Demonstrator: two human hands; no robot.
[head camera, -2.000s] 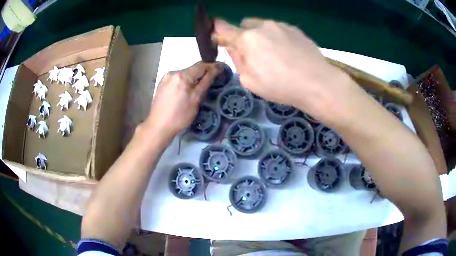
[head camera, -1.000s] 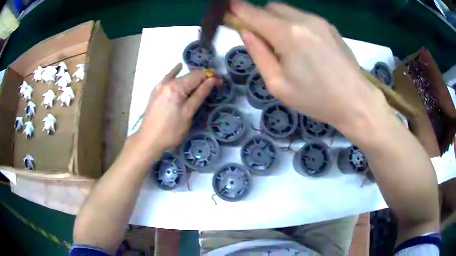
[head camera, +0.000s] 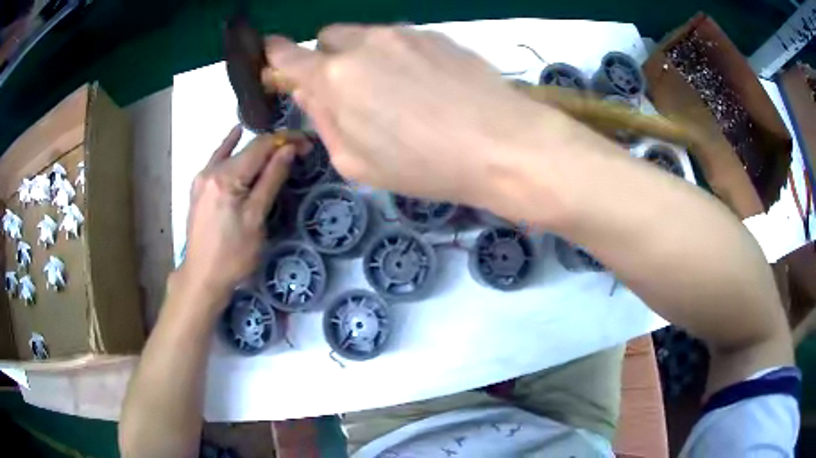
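Note:
My right hand (head camera: 385, 107) grips the hammer by its pale wooden handle (head camera: 617, 114). The dark hammer head (head camera: 247, 76) is at upper left, just above my left fingertips, and looks blurred. My left hand (head camera: 224, 210) pinches a small yellow-orange punch (head camera: 281, 139) between thumb and finger, over grey motor housings at the upper left of the white sheet. The punch's lower end and the housing under it are hidden by my fingers. Several grey housings (head camera: 333, 220) stand spoked face up near my left hand; one (head camera: 358, 324) is nearest me.
A brown carton (head camera: 116, 224) with white star-shaped impellers (head camera: 54, 272) is at the left. A small parts carton (head camera: 716, 98) with tiny dark pieces is at the upper right. More housings (head camera: 504, 257) stand on the white sheet (head camera: 447, 358). Thin wires stick out beside some.
The view has shifted and turned, so the sheet and cartons appear displaced. The hammer head has gone up and down near the left fingertips. The punch stays pinched in my left hand.

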